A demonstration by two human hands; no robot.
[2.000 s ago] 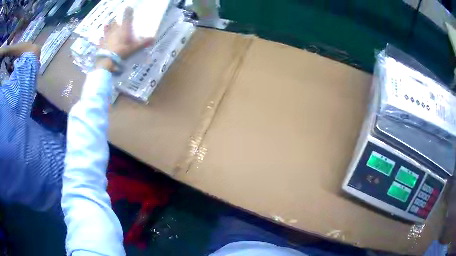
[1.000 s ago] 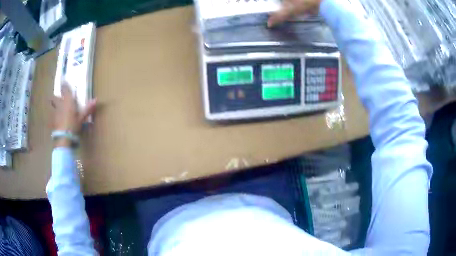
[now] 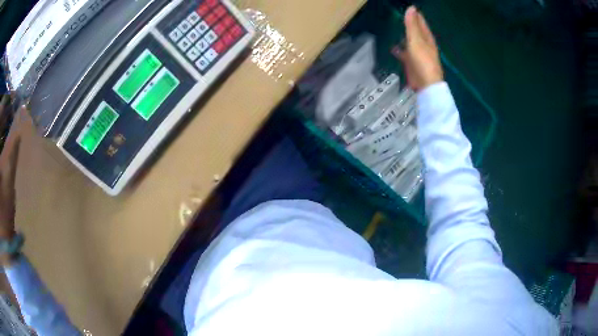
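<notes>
The bench scale lies tilted in view at the upper left, its three green displays lit. A white printed box is on its pan, cut off by the picture's edge. At the right, my right hand is above the far side of a green crate, fingers extended, with nothing seen in it. Several wrapped white toothbrush boxes lie in the crate. My left hand is at the left edge beside the scale, blurred and partly cut off; its fingers and any hold are unclear.
The brown board-covered bench runs diagonally, with shiny tape near the scale's keypad. The crate stands below the bench's edge. Cloudy film shows in it. Another green crate is partly visible at the lower right.
The view has swung right, so the scale now shows at the upper left. My right hand has left the scale and is over the crate. The box by my left hand is out of view.
</notes>
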